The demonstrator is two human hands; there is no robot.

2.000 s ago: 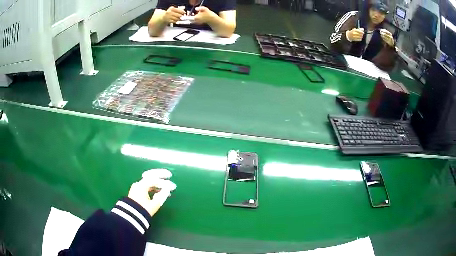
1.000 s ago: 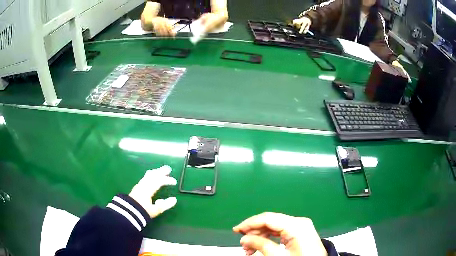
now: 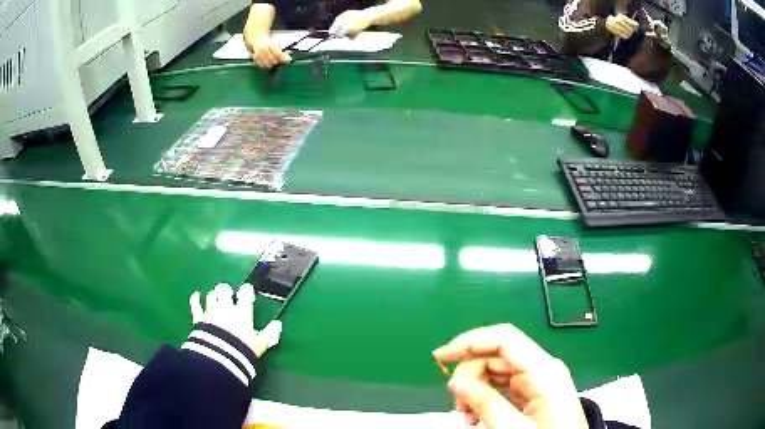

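Note:
A black phone mid-frame (image 3: 289,266) lies tilted on the green belt. My left hand (image 3: 231,317), with white fingertip coverings, is on its lower end, thumb at the right edge and fingers at the left, and hides that end. My right hand (image 3: 512,377) is at the lower right and pinches a small copper-orange flex cable (image 3: 443,365) between thumb and fingertips. A second phone mid-frame (image 3: 566,281) lies upright on the belt further right, untouched. A bit of the orange parts tray (image 3: 262,426) shows at the bottom edge.
A white sheet (image 3: 105,387) lies at the near edge. Beyond the pale rail (image 3: 369,202) are a clear bag of strips (image 3: 243,149), keyboard (image 3: 642,193), mouse (image 3: 590,141), dark red box (image 3: 660,126) and black compartment tray (image 3: 495,52). Two people work at the far side.
Both near mid-frames have moved left. The nearer one is now tilted and in my left hand's grasp. My right hand has entered view and moved slightly right; the copper-orange strip now shows in its fingertips.

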